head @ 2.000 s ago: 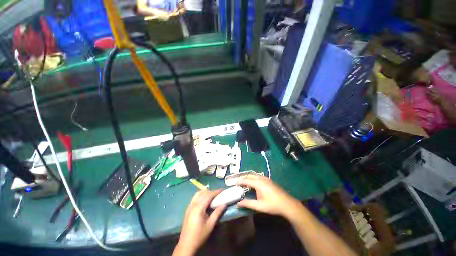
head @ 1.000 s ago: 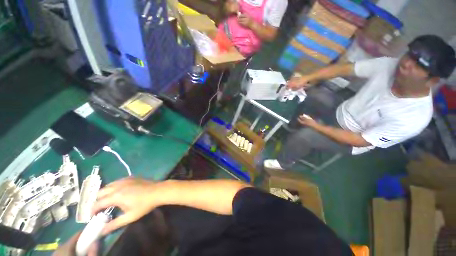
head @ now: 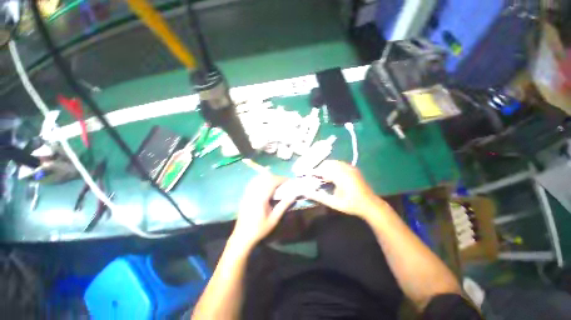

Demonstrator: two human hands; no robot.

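Note:
My left hand point(head: 260, 203) and my right hand point(head: 344, 187) hold a white handheld device point(head: 297, 188) between them at the bench's front edge. The fingers cover much of it, and blur hides its details. A white shell point(head: 314, 155) lies on the bench just beyond my right hand. A heap of white shells point(head: 275, 129) lies behind it. A hanging black screwdriver point(head: 226, 119) points down over the heap's left side, its pale yellow tip point(head: 257, 166) near my left hand.
A dark tray point(head: 156, 149) and a shell with a green board point(head: 176, 170) lie left. A smartphone point(head: 339, 95) with a white cable and a soldering station point(head: 407, 81) stand right. Cables hang at left. A blue stool point(head: 122, 290) and a carton of white pieces point(head: 476, 228) are below.
The view swung right a second ago, showing a seated person in a white shirt, and is now back over the bench. Both hands still hold the device.

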